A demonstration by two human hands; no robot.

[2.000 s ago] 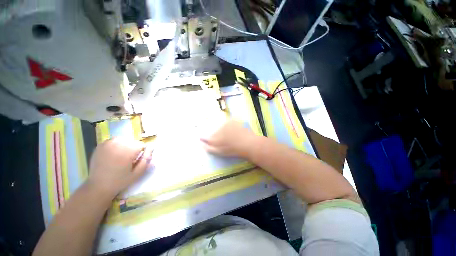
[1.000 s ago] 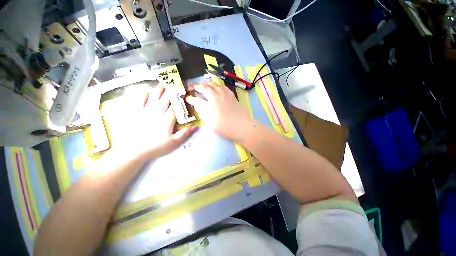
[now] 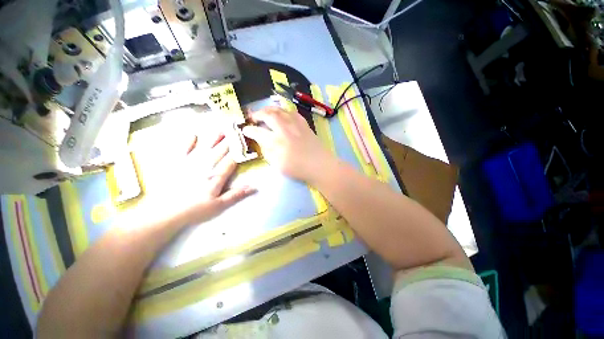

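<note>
The metal clamp frame [image 3: 126,173], glaring white, lies on the pale machine bed [image 3: 268,215] under the sewing head. My left hand [image 3: 208,175] lies flat between the frame's arms, fingers spread, partly washed out by glare. My right hand [image 3: 283,139] is at the frame's right arm, its fingertips by a small brownish part near the yellow tape. Whether it grips anything is hidden. Any work piece under the glare cannot be made out.
Red-handled snips [image 3: 312,102] lie right of the frame, near thin black wires. The machine head [image 3: 142,46] and a pale lamp arm [image 3: 93,116] stand above left. A brown sheet [image 3: 420,179] lies on the white side shelf [image 3: 414,119].
Since two seconds ago, the view has shifted and my hands have moved to the frame's right arm area. Over the last second, my left hand has drawn slightly back from my right hand, its fingers more spread.
</note>
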